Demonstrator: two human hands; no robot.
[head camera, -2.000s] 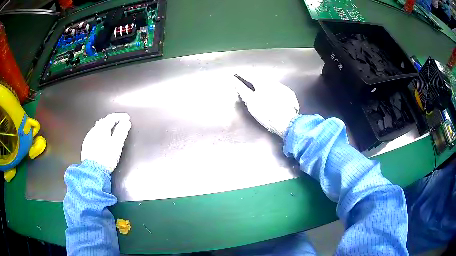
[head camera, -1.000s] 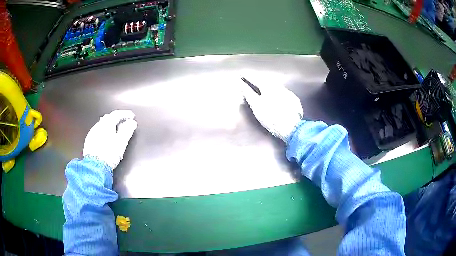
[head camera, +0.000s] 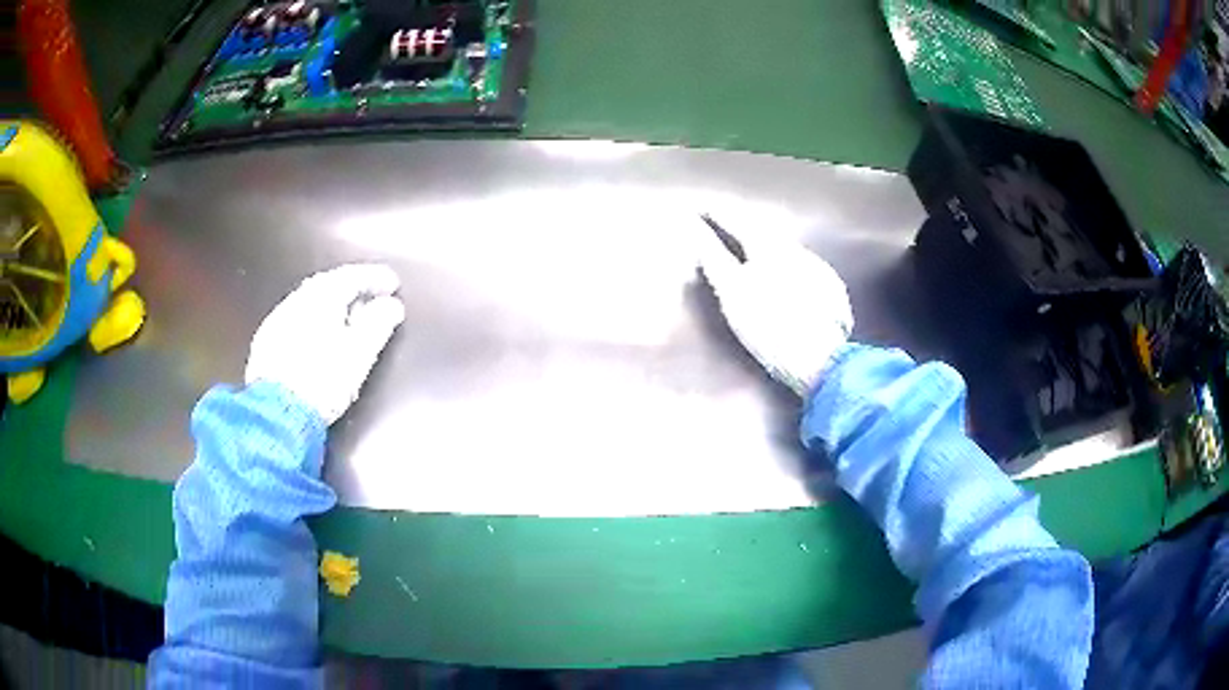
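Note:
My right hand (head camera: 779, 303), in a white knit glove, holds a thin dark pointed tool, likely tweezers (head camera: 724, 237), pointing up and left over the steel bench plate (head camera: 539, 404). My left hand (head camera: 326, 337), also in a white glove, rests on the left part of the plate with its fingers curled; I see nothing in it. Its fingertips and thumb lie near each other with a small gap. The plate lies on a green bench mat.
A framed board assembly (head camera: 364, 81) lies at the rear left. Black parts bins (head camera: 1038, 202) with dark flat pieces stand at right, a bare green board (head camera: 960, 61) behind them. A yellow and blue fan (head camera: 54, 256) stands at left. A yellow lump (head camera: 340, 573) sits on the front edge.
The view has shifted, so the bench and both hands appear further right. The right hand still holds the dark tool; both hands keep about the same pose.

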